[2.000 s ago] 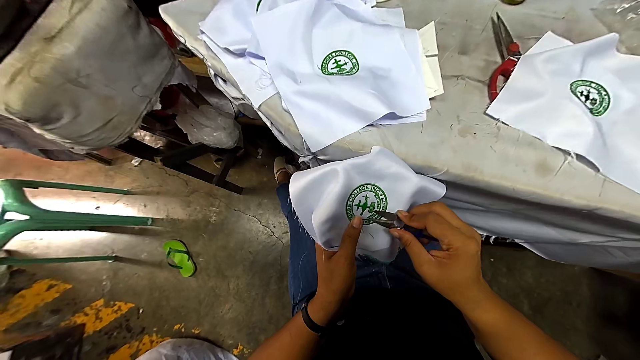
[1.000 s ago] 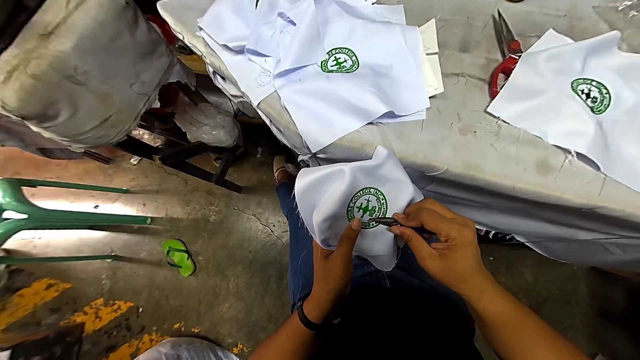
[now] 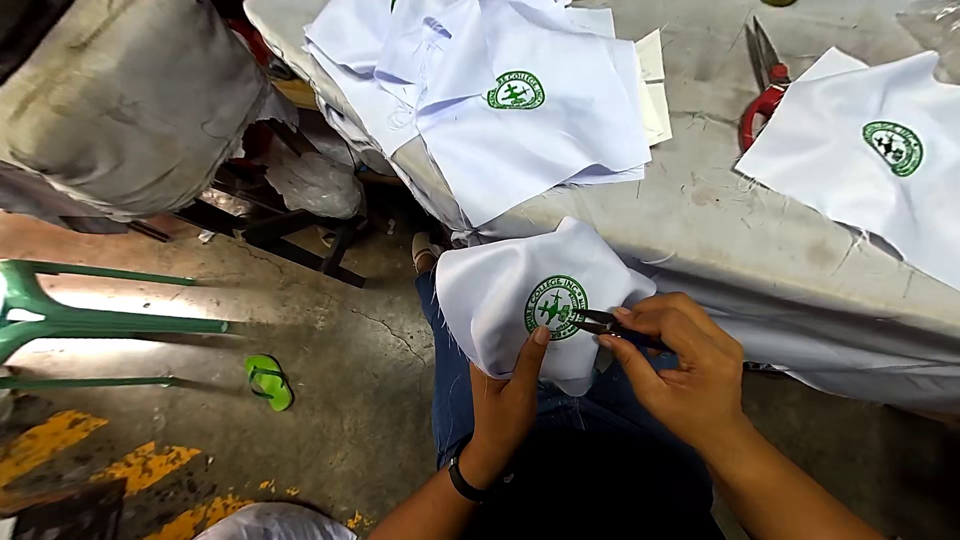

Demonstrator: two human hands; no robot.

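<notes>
A white cloth piece [image 3: 495,292] with a round green embroidered emblem [image 3: 556,307] is held above my lap. My left hand [image 3: 511,397] grips it from below, its thumb pressed on the emblem's lower left edge and its other fingers hidden beneath the cloth. Between the thumb and fingers of my right hand [image 3: 679,356] is a pair of small dark thread snips [image 3: 626,330]. Their two pointed blades stand slightly apart, with the tips at the right part of the emblem. Whether a thread lies between them I cannot tell.
On the cloth-covered table [image 3: 697,202] lie a pile of white embroidered pieces [image 3: 555,142], another white piece [image 3: 840,150] at the right and red-handled scissors [image 3: 763,97] partly under it. A green plastic chair [image 3: 97,319] and a green flip-flop [image 3: 268,382] are on the floor at the left.
The held cloth has shifted its folds, and its right corner now spreads out towards my right hand. The snips' blades, close together one second ago, are now apart. Both hands stay near the same place.
</notes>
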